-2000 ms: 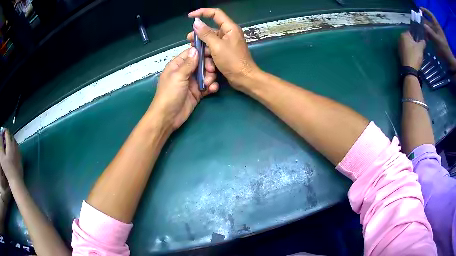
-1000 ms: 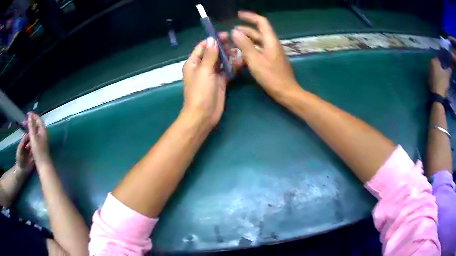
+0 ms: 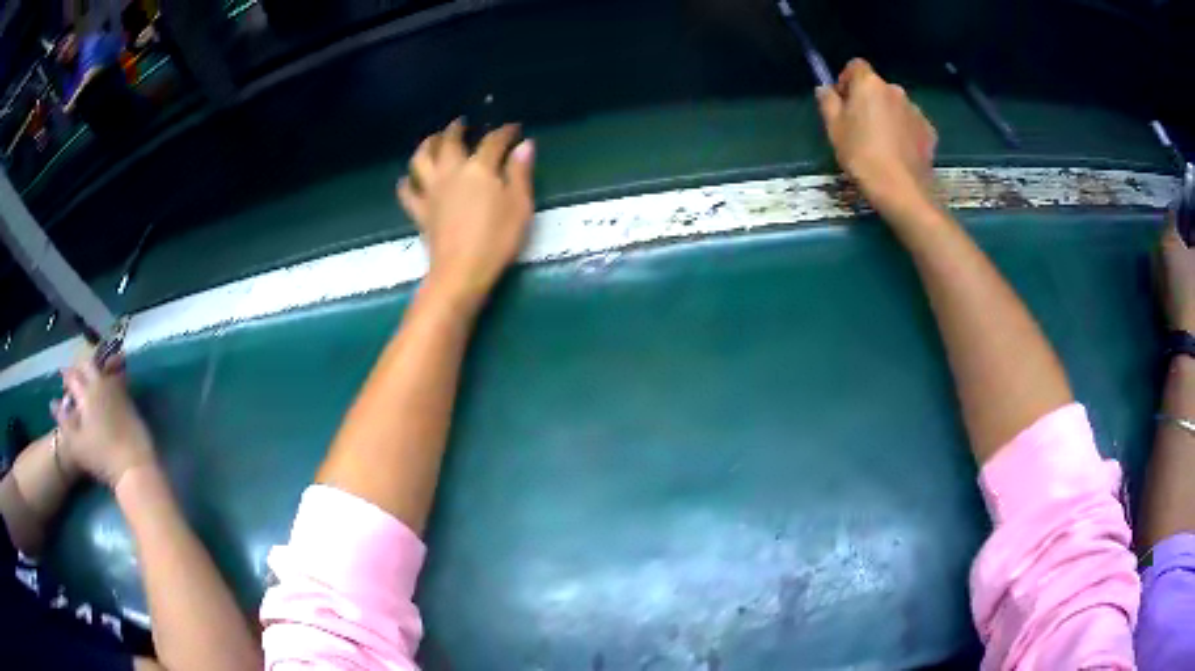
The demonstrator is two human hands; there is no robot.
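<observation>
My right hand (image 3: 881, 129) is over the far side of the pale rail, closed around the lower end of a slim dark pen (image 3: 806, 46) that points up and away. My left hand (image 3: 469, 197) is stretched over the rail at the belt, palm down, with its fingers spread. I see nothing held in it, though the space under its palm is hidden. Another dark pen (image 3: 983, 105) lies on the belt to the right of my right hand.
The pale rail (image 3: 655, 220) with chipped paint runs between the green bench top (image 3: 682, 393) and the dark belt (image 3: 629, 144). A neighbour's hands (image 3: 105, 420) are at left. Another neighbour's arm (image 3: 1170, 433), with a purple sleeve, is at the right edge.
My hands have moved apart, left hand leftward and right hand rightward, both over the rail. The white-ended pen is no longer in my left hand. My right hand now holds a pen. The view has shifted.
</observation>
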